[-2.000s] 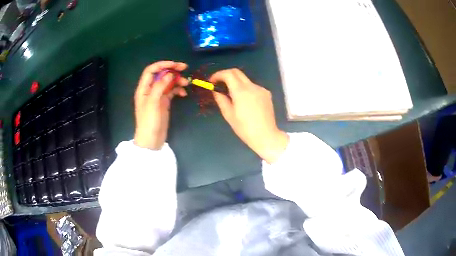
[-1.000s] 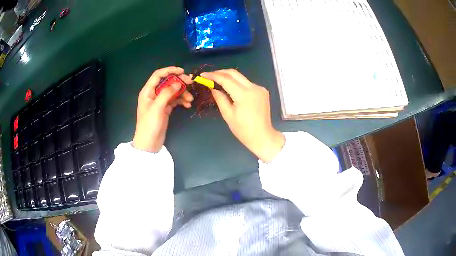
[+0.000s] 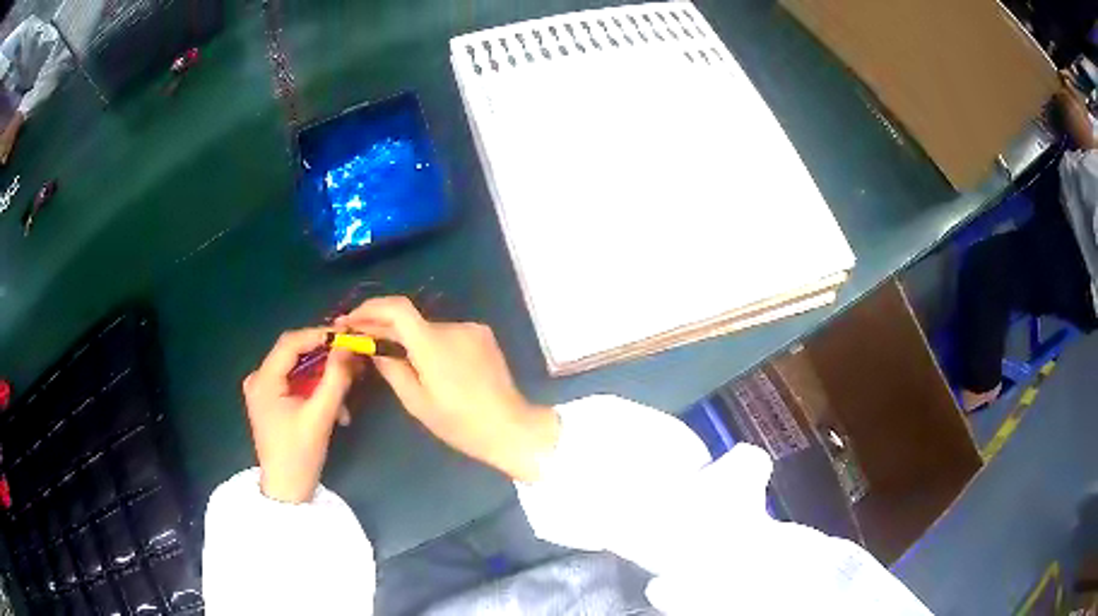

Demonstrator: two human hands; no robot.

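My left hand [image 3: 293, 407] is closed around a small red plastic housing [image 3: 307, 375], which is mostly hidden by my fingers. My right hand [image 3: 448, 379] holds a short yellow-and-black hand tool [image 3: 354, 344] between thumb and fingers. The tool lies across the fingertips of my left hand, just above the housing. Whether its tip touches the housing cannot be told. Thin dark-red pieces [image 3: 361, 292] show on the green bench just beyond my hands, partly hidden by them.
A black bin with shiny blue contents [image 3: 383, 181] stands beyond my hands. A spiral-bound stack [image 3: 650, 181] lies right of it. A black blister tray [image 3: 90, 469] is at left. Cartons [image 3: 933, 78] stand at upper right, another below right. People's parts show at both sides.
The view has turned right, so the bench things sit further left and lower. My hands have come closer together, and the red housing is now more covered by my fingers.
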